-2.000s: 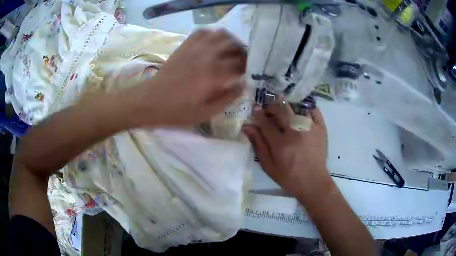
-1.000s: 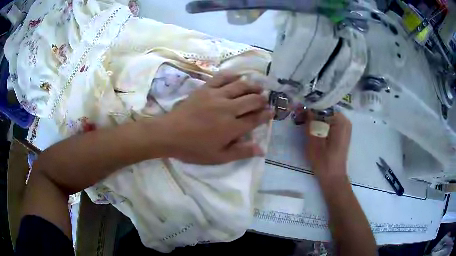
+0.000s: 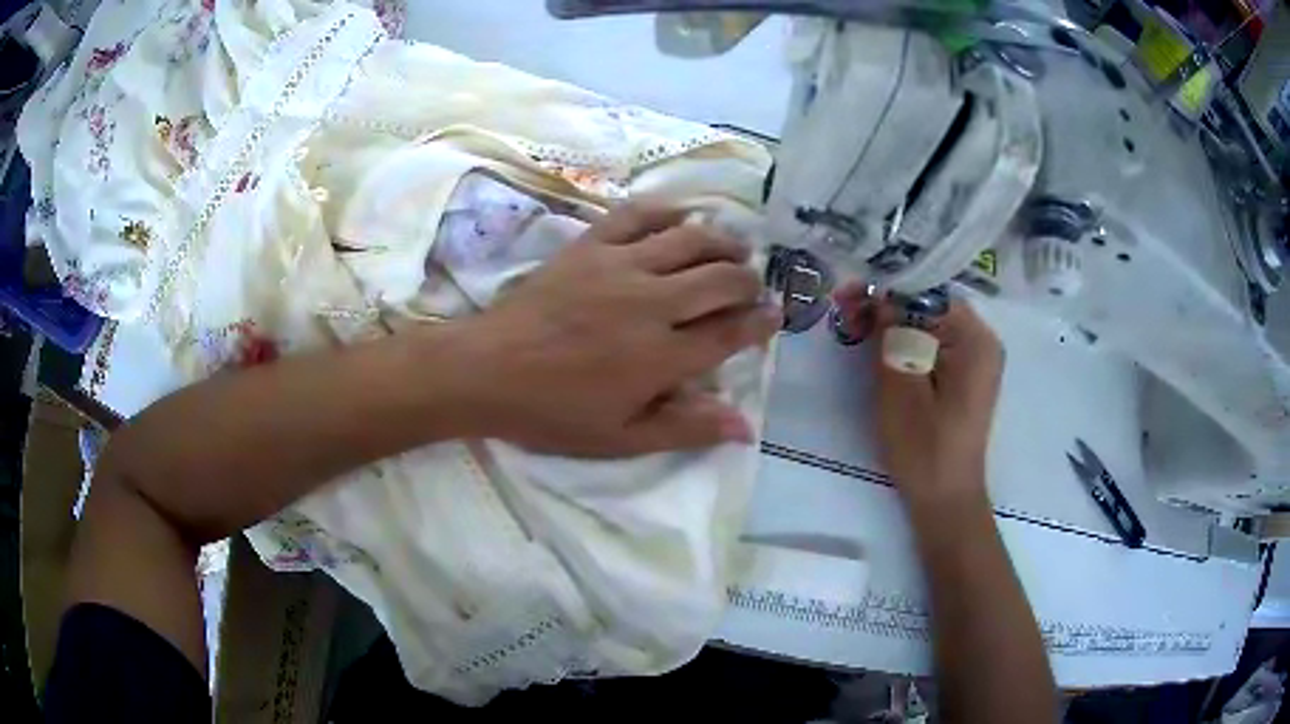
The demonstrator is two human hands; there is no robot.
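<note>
The floral cream garment [image 3: 566, 523] lies heaped on the table left of the needle, its flowered part at the upper left. My left hand [image 3: 637, 333] rests palm down on it, fingers a little spread, fingertips at the cloth edge beside the needle plate [image 3: 804, 290]. My right hand [image 3: 937, 396] is raised behind the small cream knob [image 3: 910, 349] under the machine head, right of the needle area. Its fingers are bent and partly hidden by the knob and head, so what they touch cannot be told. The white lockstitch machine [image 3: 920, 156] stands above.
Black thread snips [image 3: 1106, 492] lie on the bed at the right. A printed ruler [image 3: 1132, 639] runs along the front table edge. The tension dial [image 3: 1058, 255] is on the machine head. A brown cardboard box [image 3: 262, 637] stands below at the left.
My left hand has come down from above the cloth and lies flat on it. My right hand has moved from the needle area to behind the knob. The garment edge has come away from my right fingers.
</note>
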